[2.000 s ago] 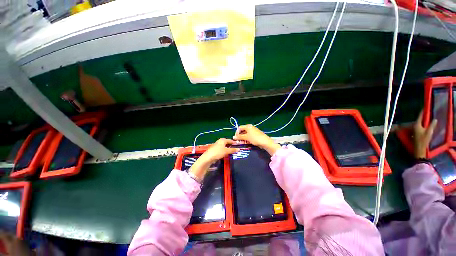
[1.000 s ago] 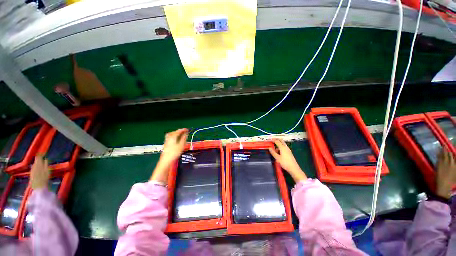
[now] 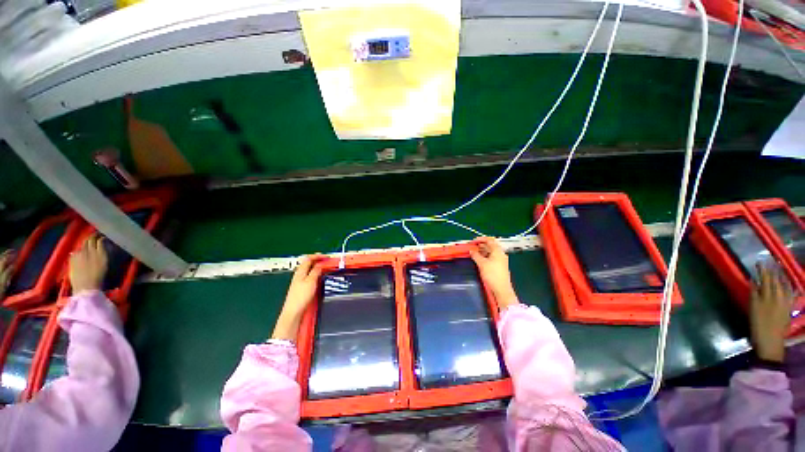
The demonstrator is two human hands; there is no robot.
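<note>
Two black tablets, the left tablet (image 3: 356,331) and the right tablet (image 3: 452,322), lie side by side in red trays (image 3: 404,353). Small white text shows at the top left of each dark screen. A white cable (image 3: 375,231) runs to the top edge of the left tablet, and another white cable (image 3: 411,237) runs to the top edge of the right one. My left hand (image 3: 304,284) rests at the left tray's upper left edge. My right hand (image 3: 491,265) rests at the right tray's upper right corner. I cannot tell how firmly either hand grips.
Stacked red trays with a tablet (image 3: 609,247) lie to the right. Thick white cables (image 3: 687,203) hang beside them. Other people's hands touch trays at far left (image 3: 88,263) and far right (image 3: 771,309). A yellow sheet (image 3: 384,97) with a small meter (image 3: 383,48) hangs behind.
Both hands have left the right tablet's top edge and moved apart to the trays' outer sides. The orange patch on the right screen is gone. Neighbouring hands and trays have moved.
</note>
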